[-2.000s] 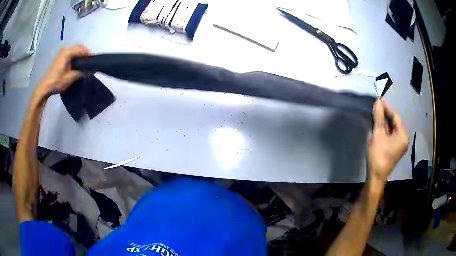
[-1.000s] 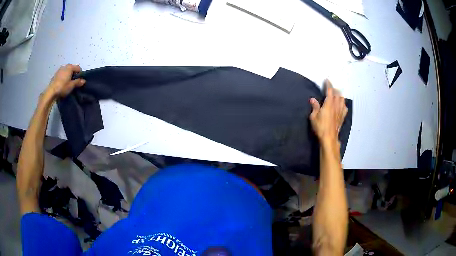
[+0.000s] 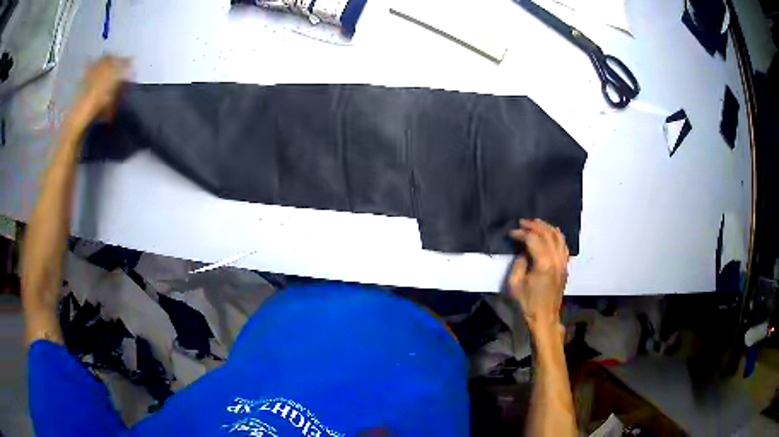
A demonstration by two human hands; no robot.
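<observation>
A long black fabric panel (image 3: pixel 367 149) lies across the pale table (image 3: pixel 333 247), mostly flat, with a stepped corner on its near edge and a slanted far right corner. My left hand (image 3: pixel 107 90), blurred, grips the panel's left end, which is bunched and partly lifted. My right hand (image 3: pixel 540 265) is at the near edge of its right end, fingers bent and spread; its fingertips are at the cloth, and it does not grasp it.
Black shears (image 3: pixel 598 64) lie at the far right. A thin tan bar (image 3: pixel 448 36) and a wrapped bundle (image 3: pixel 312 13) lie at the far side. Small black offcuts (image 3: pixel 729 117) lie at the right, a white strip (image 3: pixel 224 261) near the front edge, scraps (image 3: pixel 188 320) below.
The panel was stretched between both hands, then laid down and spread; its stepped edge now faces me. My left hand has moved away from me, my right hand nearer, letting go of the cloth.
</observation>
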